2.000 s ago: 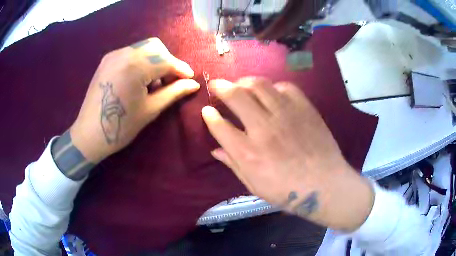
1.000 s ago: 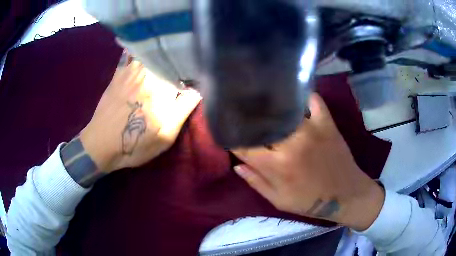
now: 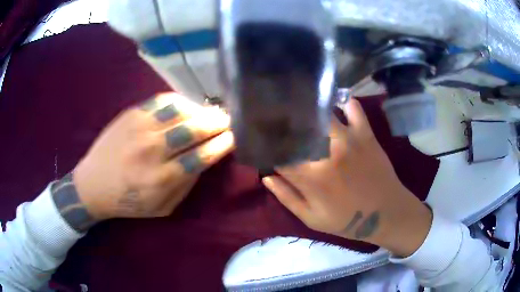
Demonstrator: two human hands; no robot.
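The maroon garment panel (image 3: 74,108) lies over the machine table and hangs over its front edge. My left hand (image 3: 154,151) is on the panel, left of centre, fingers bent and fingertips in the bright lamp light. My right hand (image 3: 342,177) is on the panel, right of centre. The sewing machine head (image 3: 199,43) with its blue stripe and a large shiny grey-black part (image 3: 279,97) cover the sewing spot and some fingertips. The needle and presser foot are hidden. I cannot tell if my fingers pinch the cloth.
A round black machine knob with a translucent grey end (image 3: 407,111) hangs to the right. A small grey square (image 3: 489,140) lies on the white table (image 3: 456,188). The table's curved edge runs along the front. White and dark pieces (image 3: 502,228) are below right.
The view has shifted so that the machine head blocks the sewing spot. My left hand has rolled and moved down-left, with its finger backs now showing. My right hand has moved slightly left since one second ago.
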